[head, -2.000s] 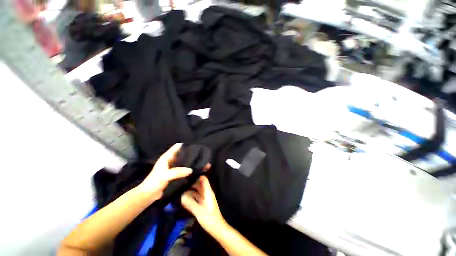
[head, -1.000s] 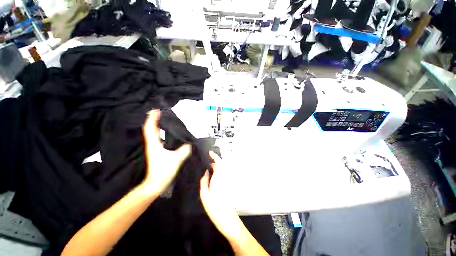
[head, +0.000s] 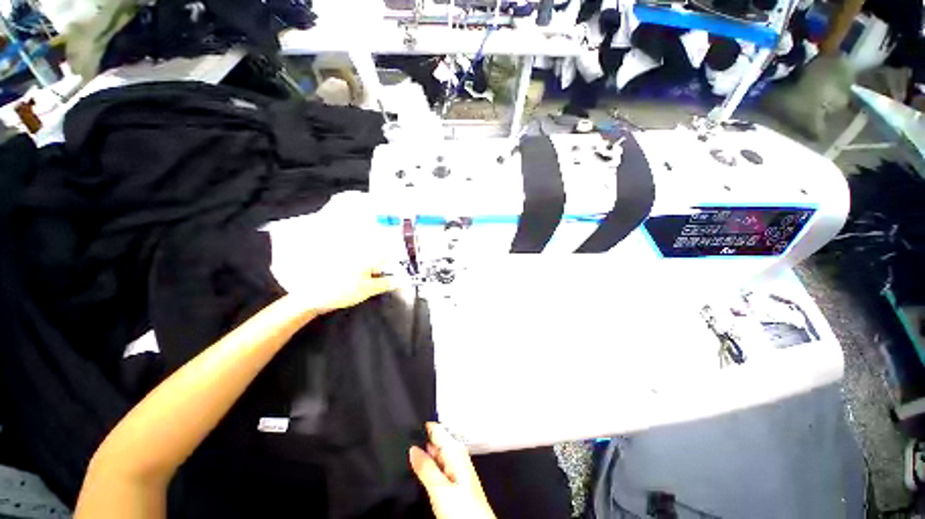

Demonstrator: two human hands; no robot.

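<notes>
The black fabric piece (head: pixel 355 405) lies at the left of the white sewing machine (head: pixel 598 193), its right edge running from the presser foot (head: pixel 418 272) down to the table's front edge. A small white label (head: pixel 273 425) shows on it. My left hand (head: pixel 340 287) is beside the presser foot, fingertips at the fabric's top end; whether they pinch it cannot be told. My right hand (head: pixel 446 471) is low, at the table's front edge, thumb and fingers closed on the fabric's right edge. Its wrist is cut off by the frame.
A large black fabric heap (head: pixel 172 152) covers the left side. Two black bands (head: pixel 541 193) hang over the machine head. Thread snips (head: pixel 723 335) lie beside a small tray (head: pixel 788 332) at the right. Grey cloth (head: pixel 730 456) is below the table.
The view has turned toward the machine. My left hand has moved from the gathered fabric to the presser foot. My right hand has moved down along the fabric edge, which now lies straighter.
</notes>
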